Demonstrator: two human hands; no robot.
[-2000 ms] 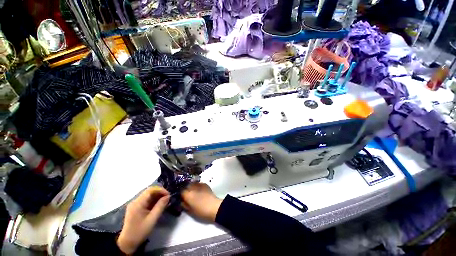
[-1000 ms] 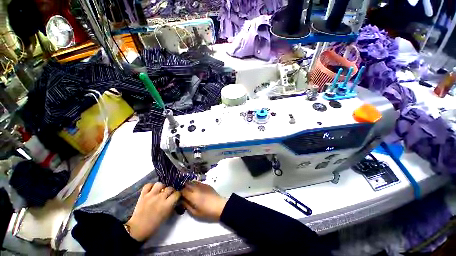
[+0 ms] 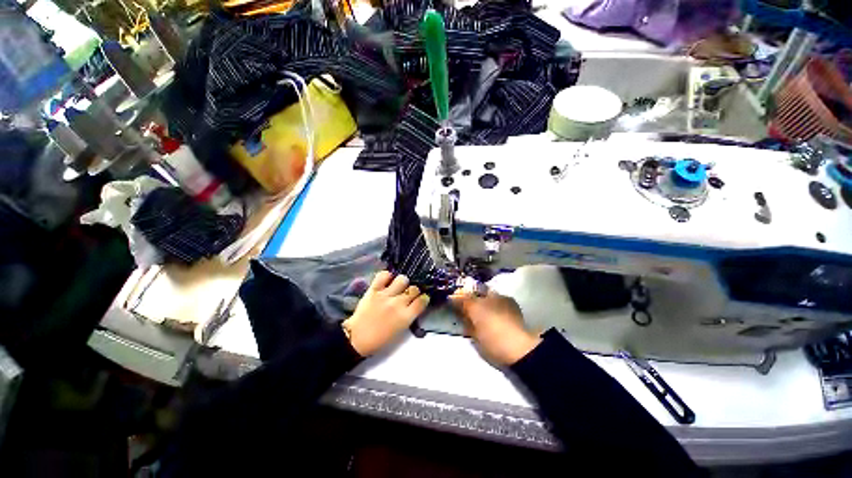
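A black striped fabric piece (image 3: 406, 210) runs from behind the machine down past the left end of the sewing machine head (image 3: 598, 215) to the needle area. My left hand (image 3: 385, 313) presses on the cloth just left of the needle, fingers bent. My right hand (image 3: 490, 319) is at the presser foot, its fingertips on the cloth edge. A grey fabric piece (image 3: 327, 277) lies under and left of my left hand. The needle tip is hidden by the machine parts and fingers.
Thread snips (image 3: 660, 387) lie right of my right hand. A green-handled tool (image 3: 435, 65) stands at the head's left end. A yellow bag (image 3: 299, 135) with white cords and a striped heap (image 3: 252, 70) are at the left rear. A tape roll (image 3: 585, 112) sits behind the head.
The view has shifted left and closer, so the machine appears further right. My hands stay close together at the needle; my left hand now lies flatter on the cloth.
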